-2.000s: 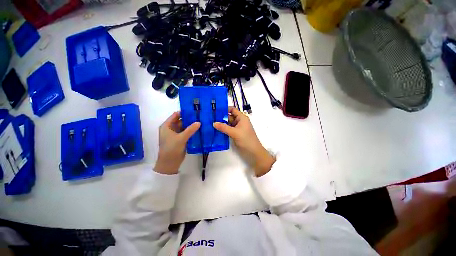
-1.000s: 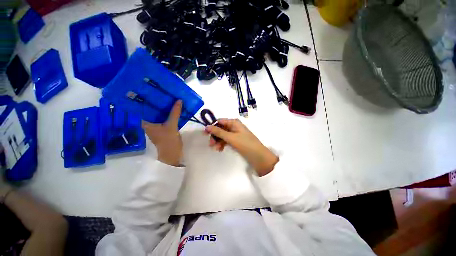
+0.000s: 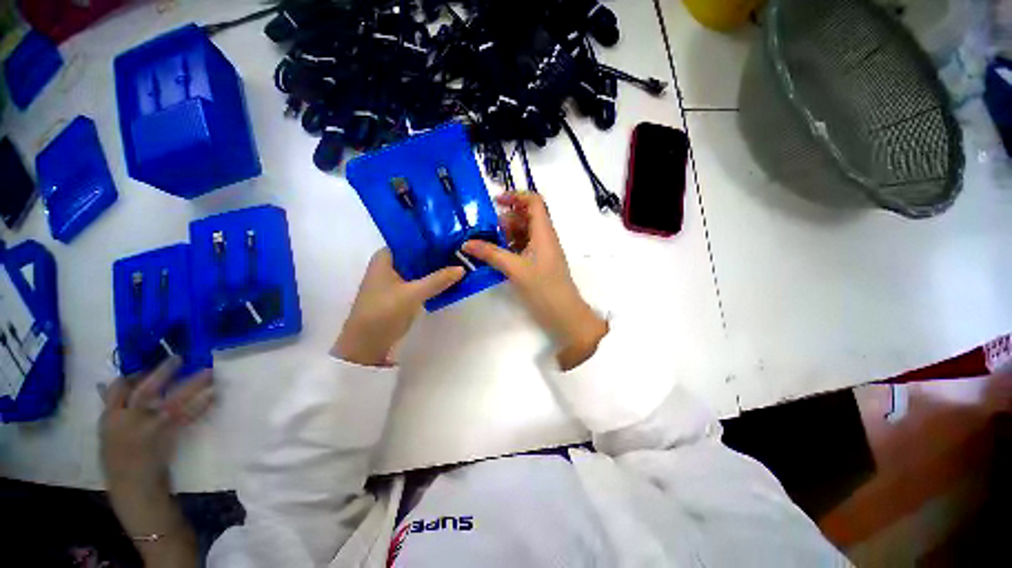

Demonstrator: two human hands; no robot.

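A blue blister tray (image 3: 427, 211) is held tilted above the white table in front of me. Two plugs lie side by side in its upper part, and a black USB cable (image 3: 444, 257) is coiled in its lower part with a light tie on it. My left hand (image 3: 385, 305) holds the tray's lower left edge, thumb over the lower part. My right hand (image 3: 540, 270) holds its right side, thumb on the coil and fingers partly hidden behind the tray.
Black cable pile (image 3: 444, 67) at back centre. Stack of blue trays (image 3: 183, 111) at back left. Two filled trays (image 3: 246, 277) at left, with another person's hand (image 3: 150, 416) at the front one. Smartphone (image 3: 657, 180) right of the pile. Mesh basket (image 3: 849, 122) at far right.
The coil has moved from my right hand into the tray. The tray has come back from the left to between both hands. Another person's hand has reached in at the left.
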